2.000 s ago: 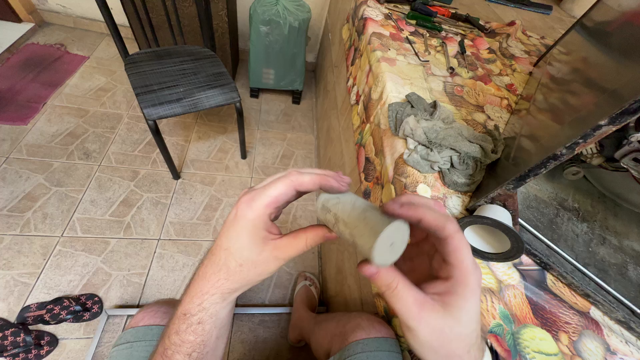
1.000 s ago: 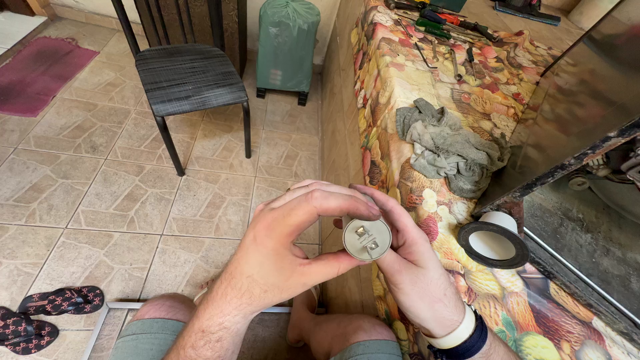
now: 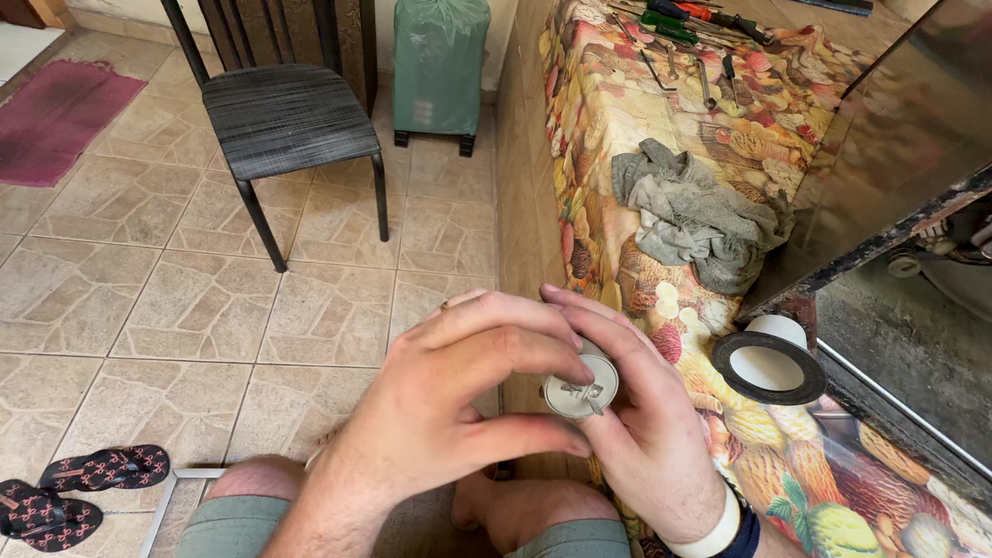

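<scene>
A pale cylindrical capacitor [image 3: 581, 387] with metal terminals on its end is held between my hands, terminal end toward me. My right hand [image 3: 651, 418] is wrapped around its body from the right. The fingers of my left hand [image 3: 480, 380] reach over it from the left, a fingertip touching the end by the terminals, the thumb just below. To the right, a roll of black tape [image 3: 722, 364] rests around a white cylinder on the patterned tablecloth. A crumpled grey rag [image 3: 697, 217] lies farther back.
Screwdrivers and wrenches [image 3: 704, 84] lie at the far end of the cloth-covered surface [image 3: 597, 116]. An opened appliance housing [image 3: 891, 263] stands at right. A black chair [image 3: 291, 116], a green-bagged bin [image 3: 438, 70], a mat [image 3: 66, 116] and flip-flops [image 3: 105, 468] are on the tiled floor.
Two seconds ago the capacitor's plain end faced me; it has been turned so the terminals show. My left fingertip has moved onto the terminal end since one second ago.
</scene>
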